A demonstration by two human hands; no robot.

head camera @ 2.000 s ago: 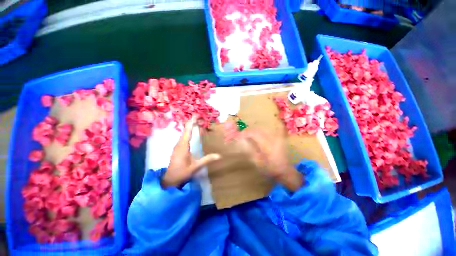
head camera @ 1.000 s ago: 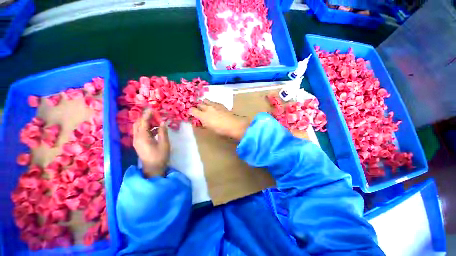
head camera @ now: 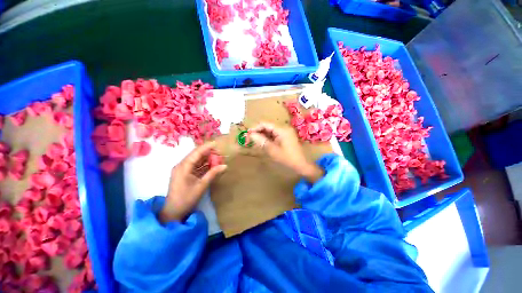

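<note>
My left hand [head camera: 192,177] holds a coral-red flower piece [head camera: 214,159] between thumb and fingers, above the left edge of the brown cardboard [head camera: 257,194]. My right hand [head camera: 279,147] has its fingertips pinched at the green glue cap [head camera: 244,138] on the cardboard. A small pale pink piece seems to be between those fingertips, but it is too small and blurred to name surely. A heap of coral-red pieces [head camera: 149,106] lies left of the cardboard, partly on the white sheet [head camera: 151,171]. A smaller pile of assembled flowers [head camera: 320,121] lies at the cardboard's upper right.
White glue bottles [head camera: 312,93] lie at the upper right of the cardboard. A blue left tray [head camera: 91,171], a top tray [head camera: 263,76] and a right tray [head camera: 366,140] hold coral-red pieces. A white-lined blue tray [head camera: 452,246] stands at lower right. The bench [head camera: 131,40] is dark green.
My left hand has left the heap and now holds a flower piece. My right hand has moved right from the heap to the green cap. The view has shifted, so the trays appear further left.
</note>
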